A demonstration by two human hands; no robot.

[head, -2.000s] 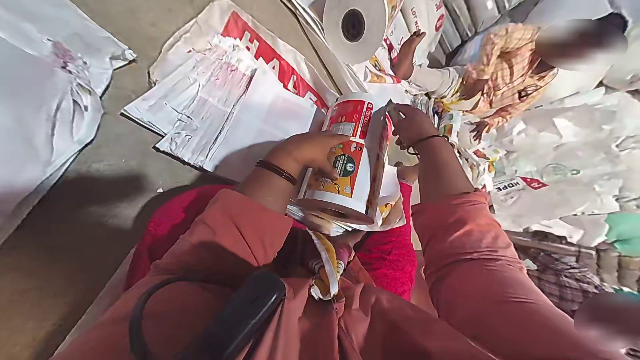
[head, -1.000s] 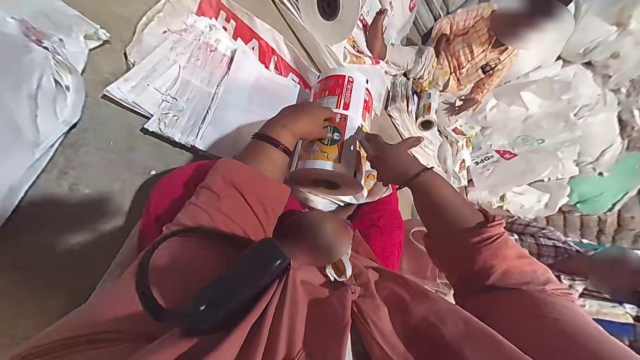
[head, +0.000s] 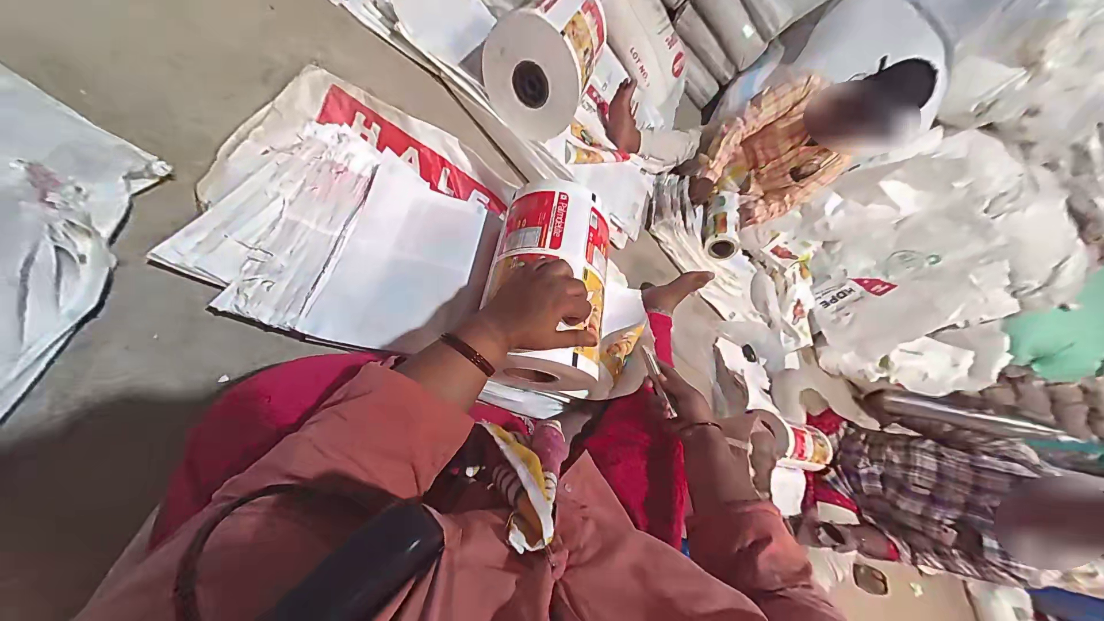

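A thick roll of printed packaging film point(head: 539, 224), red, yellow and white, lies across my lap with its cored end towards me. My left hand point(head: 545, 306) grips its top, fingers bent over the print. A loose flap of film point(head: 623, 341) hangs from the roll's right side. My right hand point(head: 680, 392) is low beside that flap, closed around a thin, flat, light-edged tool point(head: 657, 379); its exact kind cannot be told. A torn yellow-and-white film scrap point(head: 526, 492) lies nearer my body.
A stack of white sacks point(head: 388, 259) lies on the floor at left, more sacking point(head: 52, 224) farther left. Another large film roll point(head: 530, 82) stands ahead. My bare foot point(head: 677, 291) is right of the roll. Two people sit at right among smaller rolls point(head: 721, 226) and heaped white sacks point(head: 914, 250).
My right hand has moved down along the roll's right side, from near its middle to beside its near end. A loose film flap now shows there. My left hand stays on the roll.
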